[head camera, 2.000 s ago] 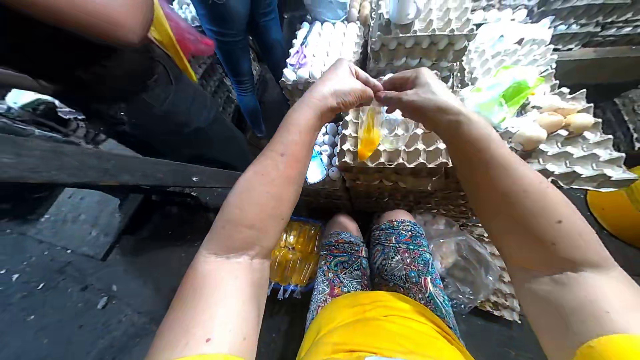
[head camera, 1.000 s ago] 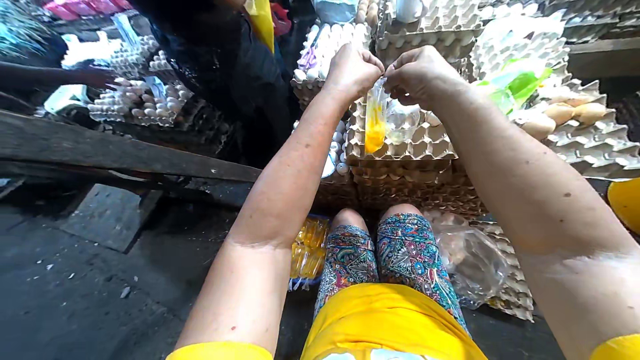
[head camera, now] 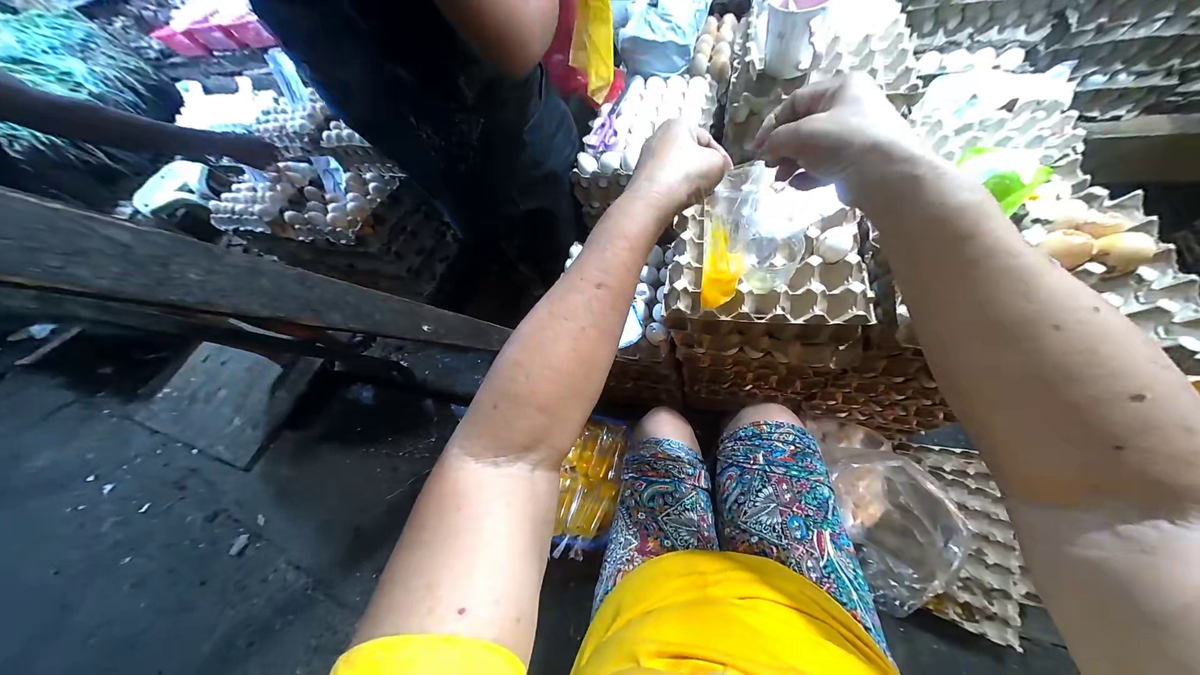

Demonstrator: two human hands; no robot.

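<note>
A small clear plastic bag (head camera: 722, 253) with yellow egg contents at its bottom hangs over the stacked cardboard egg trays (head camera: 825, 305). My left hand (head camera: 684, 161) is closed on the bag's top. My right hand (head camera: 820, 131) is just to the right, fingers bent near the top of the plastic; whether it grips the bag is not plain. A second clear bulge of plastic shows beside the yellow part. One white egg (head camera: 835, 244) sits in the tray at the right.
Trays of white eggs (head camera: 656, 108) stand behind my left hand, with a white container (head camera: 792, 37) farther back. Brown eggs (head camera: 1097, 246) lie at the right. Filled yellow bags (head camera: 591, 478) are beside my knees, near a large clear bag (head camera: 900, 525). A person (head camera: 441, 112) stands at the left.
My hands were together at the top of the bag two seconds ago; now they are a little apart, the right one raised. The view has turned left.
</note>
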